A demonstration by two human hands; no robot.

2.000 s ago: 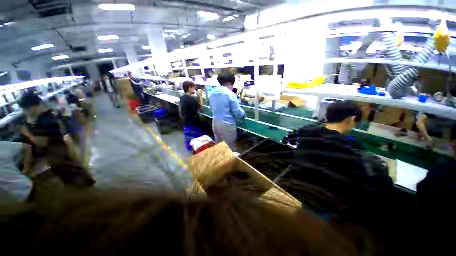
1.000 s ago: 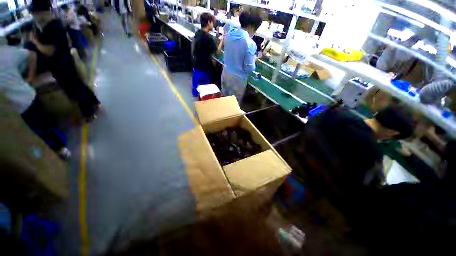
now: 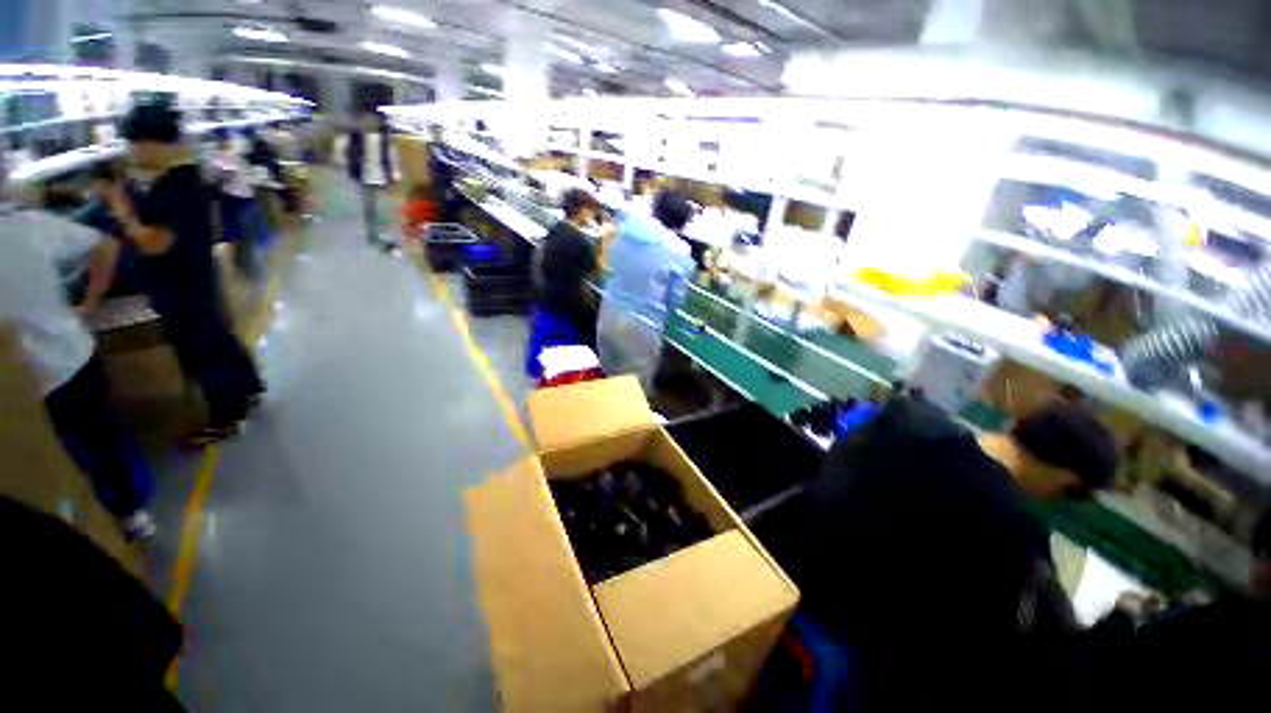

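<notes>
An open cardboard carton stands nearest in front of me, at the lower middle, with its flaps spread outward. A heap of dark parts lies inside it. The parts are too blurred to tell their shape. Neither of my hands can be made out in the picture. A dark blurred shape fills the lower left corner; I cannot tell what it is.
A grey aisle with yellow lines runs ahead. A person in black bends at the green-topped bench on the right. Black crates stand along the line. A person in dark clothes stands on the left.
The view dipped toward the carton and has tilted back up. The carton's dark contents now show more fully than two seconds ago. The dark-clothed person on the left now appears more upright.
</notes>
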